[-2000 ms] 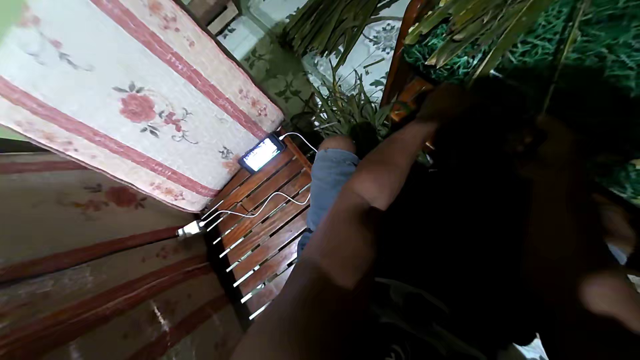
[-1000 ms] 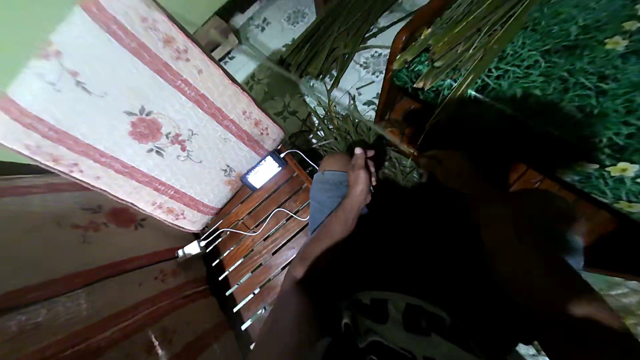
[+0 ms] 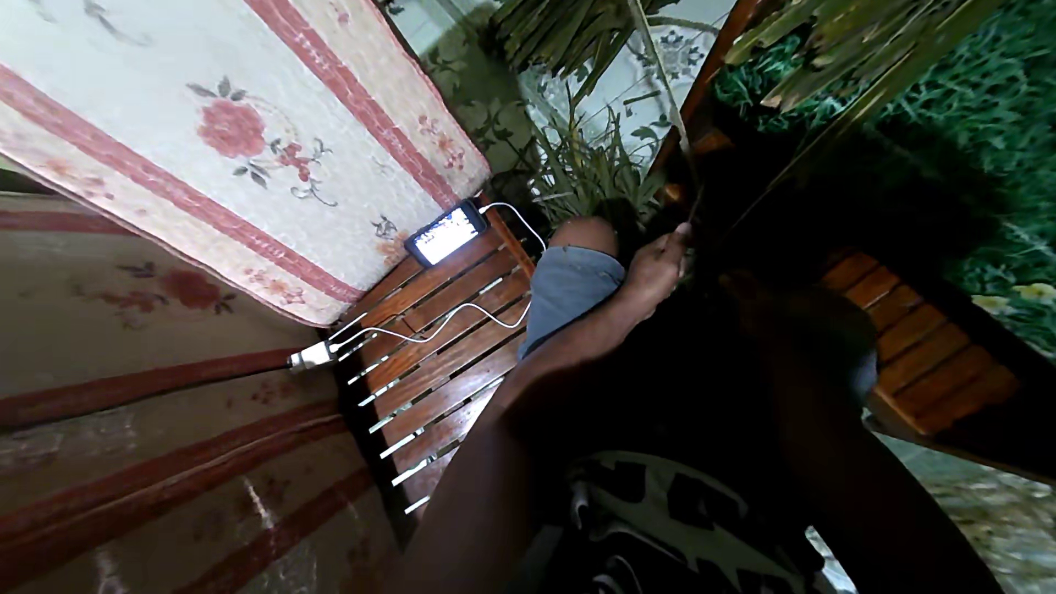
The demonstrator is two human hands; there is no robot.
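My left hand [image 3: 660, 266] is beside my left knee, its fingers closed on the end of a long thin leaf strip [image 3: 667, 87] that runs up toward the top edge. My right hand [image 3: 742, 289] lies in deep shadow to the right of it, and its fingers cannot be made out. A second narrow strip [image 3: 813, 153] slants from the upper right down into the dark near the hands. Cut leaf pieces [image 3: 590, 169] are heaped on the floor beyond my knee.
Long leaves [image 3: 569, 33] lie at the top, others [image 3: 866, 49] over a green floral cloth [image 3: 1023, 107] at right. A lit phone [image 3: 447, 235] with a white cable rests on the slatted wooden bench [image 3: 445, 363]. A floral curtain [image 3: 206, 190] hangs at left. A wooden slatted surface [image 3: 924, 346] is at right.
My left hand was away from the strip with fingers spread near my knee one second ago; now it has moved right and closed on a strip.
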